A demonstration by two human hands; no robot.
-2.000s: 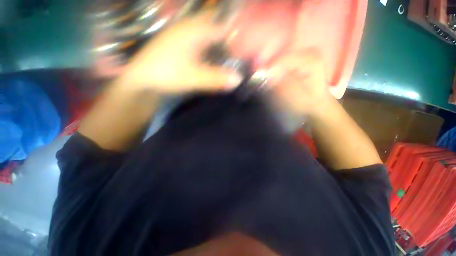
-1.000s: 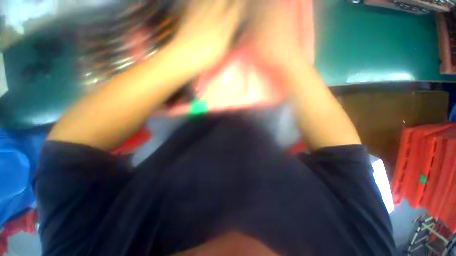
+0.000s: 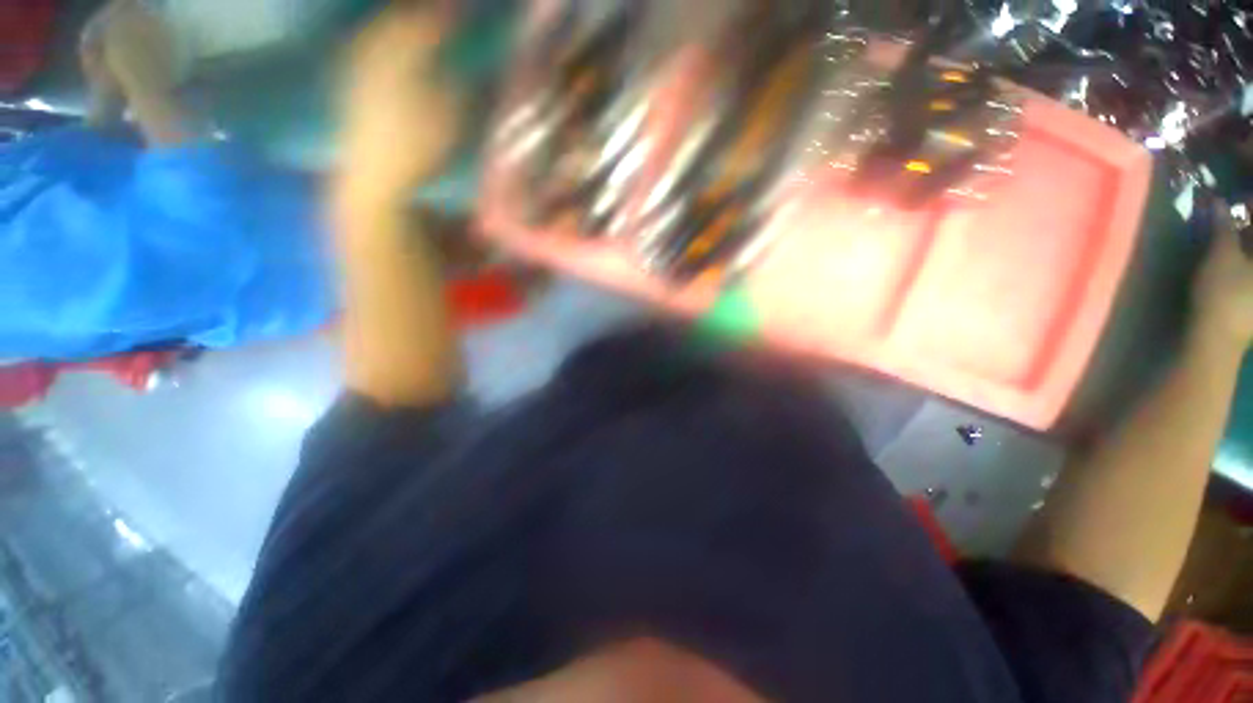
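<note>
The pink-red tray [image 3: 1017, 261] lies at the bench's near edge, with a green marker [image 3: 728, 317] on its near rim. Blurred black, silver and orange metal parts [image 3: 673, 151] fill its left part and some of the middle; its right recess shows bare. My left hand [image 3: 399, 89] is blurred, left of the tray, over the green bench; whether it holds anything cannot be told. My right hand [image 3: 1230, 282] is at the right edge of the picture, partly cut off, beside a heap of loose black and silver parts [image 3: 1168, 83]; its fingers cannot be made out.
A co-worker in blue clothing [image 3: 151, 247] is at the left, with an arm [image 3: 138, 69] over the bench. A red tray corner [image 3: 1202, 666] shows at lower right. The pale grey floor [image 3: 206, 440] has small dark bits on it below the tray.
My hands have moved apart from over the tray, the left to the tray's left, the right to the far right. The view has shifted, showing more of the tray, the loose heap and the co-worker.
</note>
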